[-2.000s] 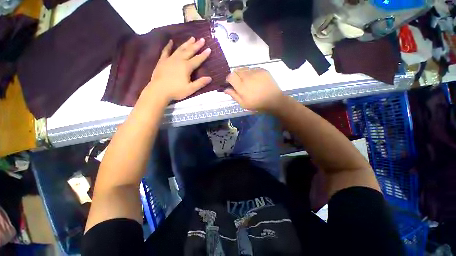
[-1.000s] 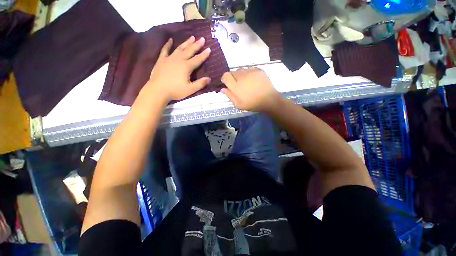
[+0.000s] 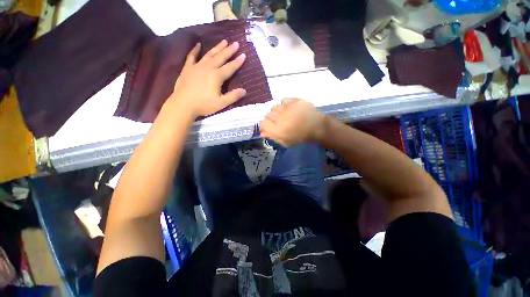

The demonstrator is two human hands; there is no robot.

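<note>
The maroon panel (image 3: 168,58) lies flat on the white table, its finely lined ribbed part (image 3: 254,81) at its right side, near the presser foot (image 3: 250,32). My left hand (image 3: 209,84) rests flat on the panel, fingers spread. My right hand (image 3: 293,122) is closed over the table's front edge, right of and below the cloth's corner, apart from it. A small dark tip and a metallic glint show at its fingers; the item is mostly hidden and I cannot tell what it is.
A plain maroon panel (image 3: 81,64) lies at the left. Dark pieces (image 3: 343,40) lie right of the needle, and a ribbed pile (image 3: 427,66) further right beside a red item (image 3: 473,46). A blue basket (image 3: 444,151) stands below right.
My right hand has moved from the ribbed part's lower corner down and slightly right to the table edge. The ribbed corner it covered now shows flat. My left hand stays in place.
</note>
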